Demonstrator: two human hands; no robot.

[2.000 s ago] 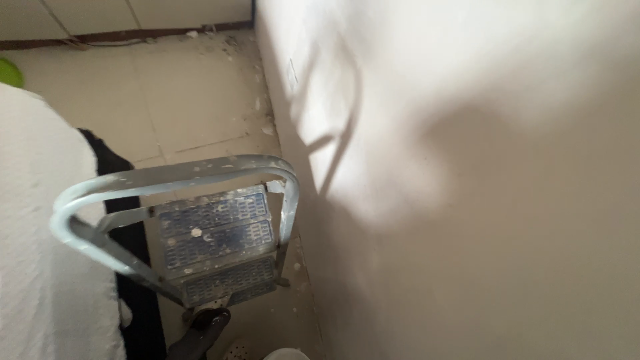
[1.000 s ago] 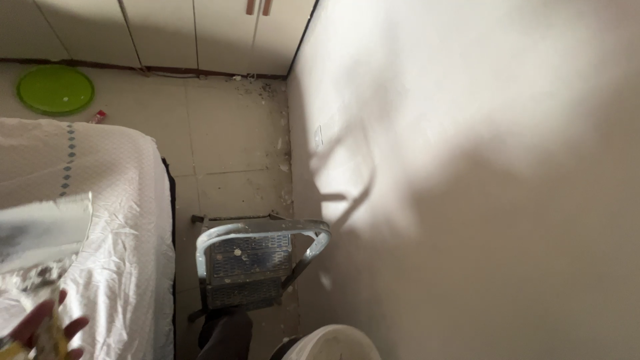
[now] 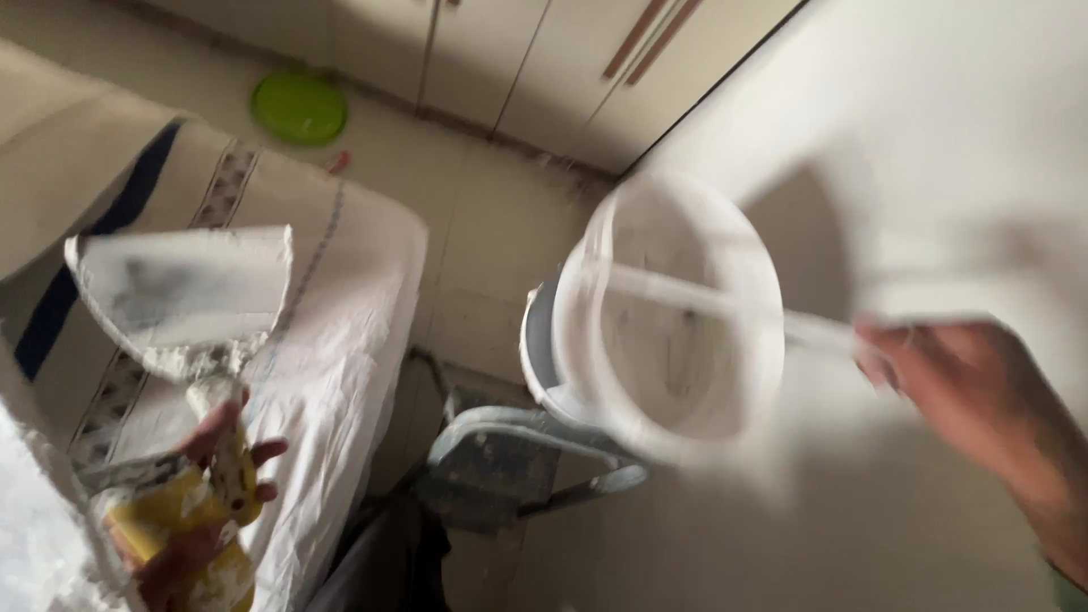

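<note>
My left hand (image 3: pixel 200 501) holds a wide putty knife (image 3: pixel 191 297) with a plaster-smeared blade and a worn yellow handle. A second yellow-handled tool (image 3: pixel 178 527), caked with white compound, is in the same hand, its blade edge at the lower left. My right hand (image 3: pixel 943 365) grips a pale stick or handle (image 3: pixel 820 333) that reaches across the mouth of a white plastic bucket (image 3: pixel 633 399). The bucket is blurred and appears tilted above the step stool; whether the stick is fixed to it, I cannot tell.
A paint-spotted metal step stool (image 3: pixel 493 463) stands by the wall (image 3: pixel 960 527). On the left is a cloth-covered bed (image 3: pixel 340 297). A green plastic lid or basin (image 3: pixel 299 108) lies on the tiled floor (image 3: pixel 484 246) before white cabinets (image 3: pixel 476 59).
My right hand has come into view with the bucket, which is now higher in the view. The left hand and its putty knife show more fully than a second ago.
</note>
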